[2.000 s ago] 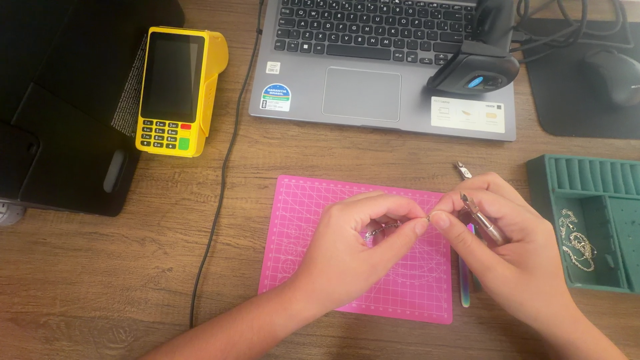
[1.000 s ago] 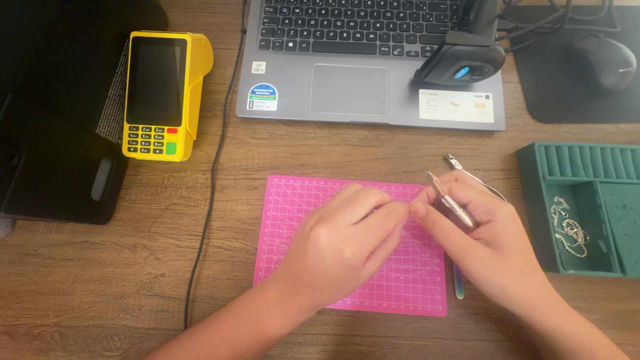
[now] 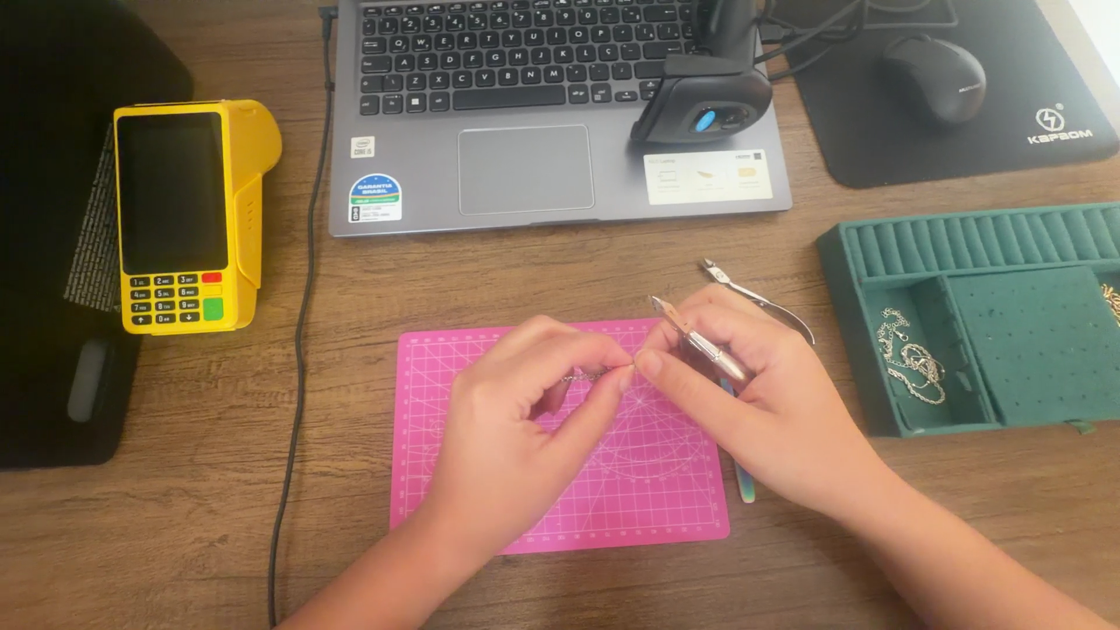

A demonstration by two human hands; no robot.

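Over a pink cutting mat point(image 3: 560, 516), the fingertips of both hands meet. My left hand point(image 3: 525, 429) pinches a fine metal chain point(image 3: 584, 376), partly hidden in the fingers. Thumb and forefinger of my right hand point(image 3: 761, 394) are closed at the same spot; whatever lies between the tips is too small to make out. That hand also holds a slim metal tool with a pointed tip point(image 3: 700, 339), lying across the fingers. Nippers with metal handles point(image 3: 761, 302) rest on the desk just beyond my right hand. An iridescent tool, perhaps tweezers point(image 3: 744, 481), is partly covered by my right hand.
A green jewellery tray point(image 3: 884, 385) with a silver-coloured chain point(image 3: 914, 363) stands at right. Behind the mat is a laptop point(image 3: 420, 192) with a barcode scanner point(image 3: 700, 105) over it. A yellow card terminal point(image 3: 236, 210), a black cable point(image 3: 302, 350) and a mouse point(image 3: 936, 79) surround the work area.
My left hand has turned so that its thumb and the chain show again, after its back covered them a second ago. Both hands stay together over the mat.
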